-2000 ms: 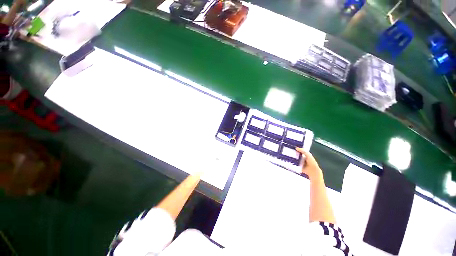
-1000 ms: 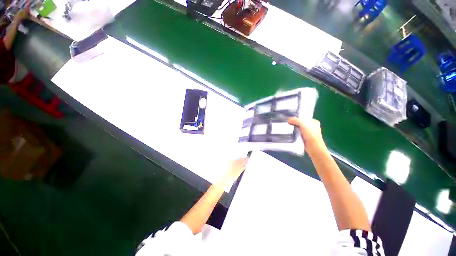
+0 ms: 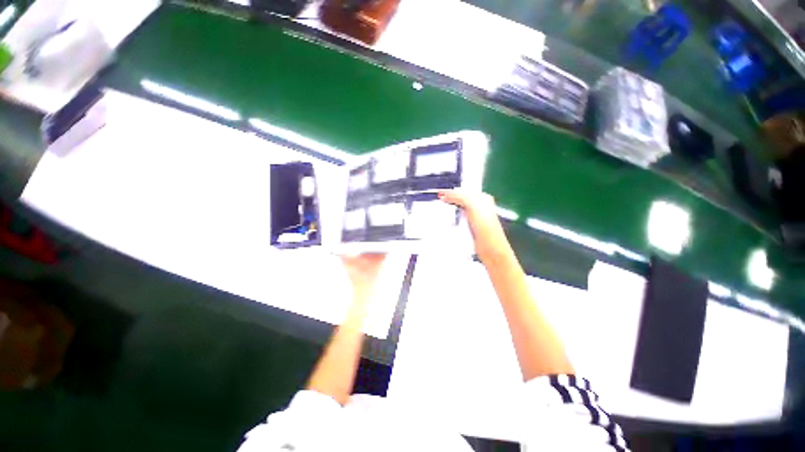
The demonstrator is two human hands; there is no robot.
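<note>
A black and white compartment tray [image 3: 402, 192] is tilted above the white bench sheet [image 3: 199, 190]. My right hand [image 3: 470, 210] grips its right side, thumb over the front. My left hand [image 3: 362, 267] is at its lower left edge; the fingers are hidden behind or under the tray and glare blurs the contact. A small black box [image 3: 293, 205] with small white, blue and yellow things in it lies on the sheet just left of the tray. A bright white sheet [image 3: 459, 344] lies in front of me.
A dark sheet [image 3: 669, 331] lies on white sheets at the right. Across the green bench [image 3: 291, 84] stand stacked trays [image 3: 631, 116] and a brown object [image 3: 357, 18]. A dark holder [image 3: 75, 115] is at the far left. Blue stools [image 3: 660, 35] stand beyond. A brown carton [image 3: 31, 335] is on the floor.
The tray has been lifted off the bench and moved left in my right hand. My left hand has come to its lower edge. The black box now lies apart, further left.
</note>
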